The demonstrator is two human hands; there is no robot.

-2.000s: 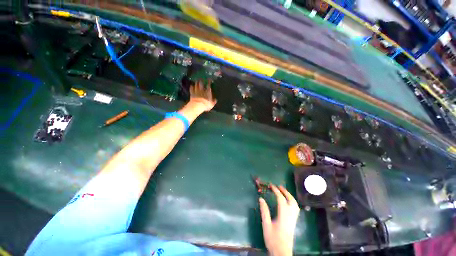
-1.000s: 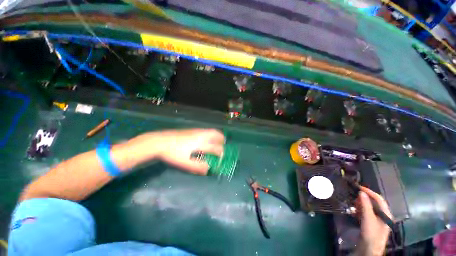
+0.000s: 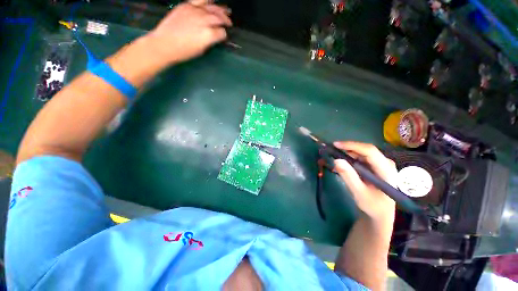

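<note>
Two green circuit boards lie end to end on the green mat, one upper (image 3: 264, 124) and one lower (image 3: 247, 166). My right hand (image 3: 366, 173) holds the black soldering iron (image 3: 372, 177), its metal tip just right of the upper board. My left hand (image 3: 196, 27) is at the far edge of the mat beside the dark belt, with a blue strap on the wrist. Its fingers are bent and blurred, and I cannot tell whether they hold anything. The side cutters (image 3: 321, 193) lie behind my right hand, partly hidden.
The black fan with a white label (image 3: 414, 181) and a dark box (image 3: 487, 196) stand at right, with the yellow tape roll (image 3: 405, 128) behind. Small black components (image 3: 52, 75) lie at far left. Populated boards sit on the dark belt (image 3: 267, 23).
My left hand has let go of the boards and moved up to the belt's edge. My right hand has brought the soldering iron from the fan leftward towards the boards. The view has tilted down.
</note>
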